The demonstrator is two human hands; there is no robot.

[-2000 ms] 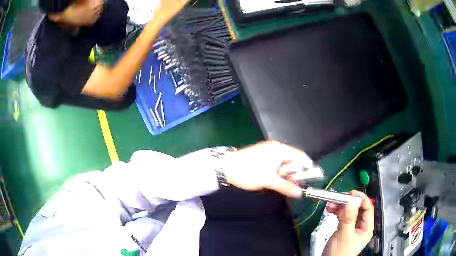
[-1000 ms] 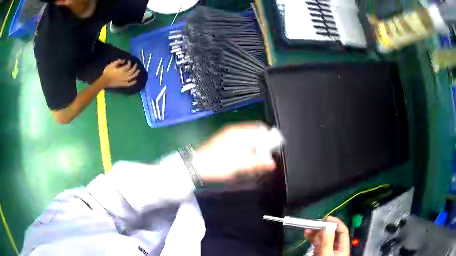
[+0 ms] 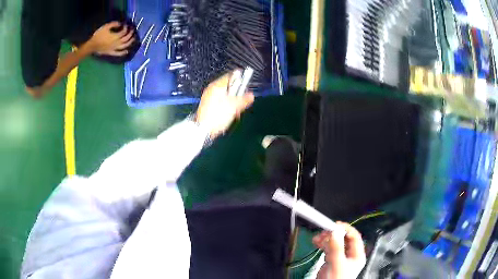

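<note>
My left hand [image 3: 219, 109] is stretched out at the near edge of a blue bin [image 3: 164, 102]. It holds a couple of short silver-white pieces [image 3: 241, 82] between thumb and fingers; blur hides their exact shape. The bin holds many dark rods [image 3: 210, 49] and some loose silver rods [image 3: 140, 76]. My right hand [image 3: 342, 249], cut off by the bottom edge, pinches one end of a slim silver-white tube [image 3: 308, 212]. The tube points up and left over the bench edge, apart from my left hand.
A large black tray [image 3: 366, 152] lies on the bench to the right. Behind it, another tray holds a row of dark-and-white parts [image 3: 372, 43]. A blurred metal fixture [image 3: 389, 248] stands at lower right beside a yellow-green wire [image 3: 367, 217]. A person's hand [image 3: 113, 39] rests left of the bin.
My left hand has moved away from the tube, up and left to the blue bin. My right hand still holds the tube, now tilted more. The view has shifted, showing more on the right.
</note>
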